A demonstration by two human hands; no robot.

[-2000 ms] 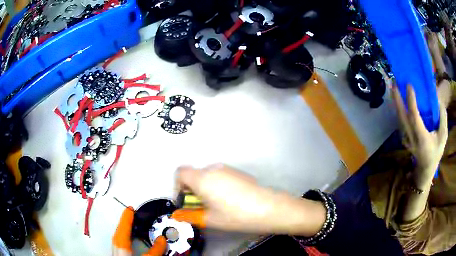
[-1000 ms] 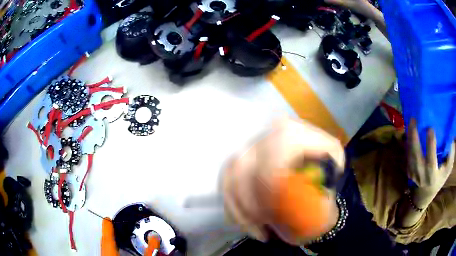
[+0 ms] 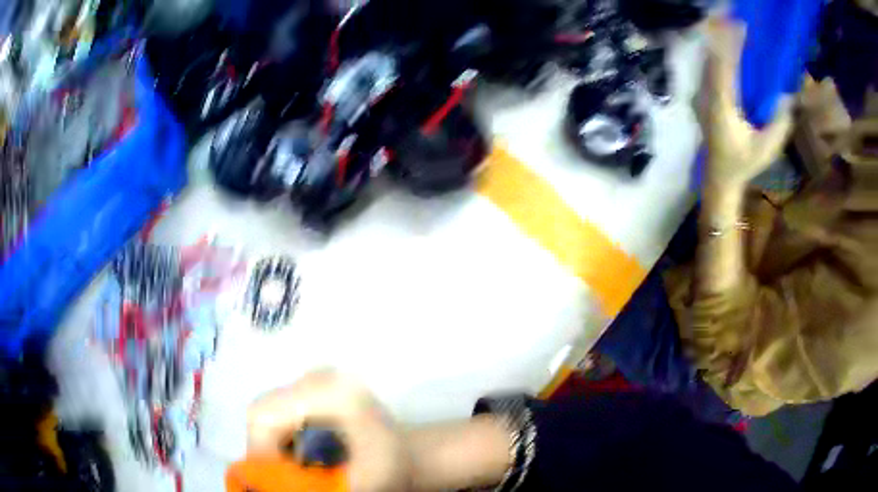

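My right hand (image 3: 322,432) is at the bottom edge, blurred. It is closed around the dark end of a screwdriver handle (image 3: 320,445). An orange finger cot (image 3: 279,476) shows on it at the frame's lower edge. The screwdriver's shaft is not visible. My left hand is not in view, and no housing shows below my right hand. A single ring board (image 3: 272,292) lies apart on the benchtop (image 3: 414,317). A blurred pile of ring boards with red leads (image 3: 159,327) lies to its left.
A blue parts bin (image 3: 96,211) stands at the left. Dark housings (image 3: 433,154) crowd the back, with another housing (image 3: 602,125) at the back right. An orange stripe (image 3: 558,231) crosses the bench. At the right, another person's hand (image 3: 736,144) is at a blue bin (image 3: 775,58).
My right hand has moved left and down from the middle right, still around the screwdriver. The view has shifted, and the housing and my left hand's orange finger cots have left the picture.
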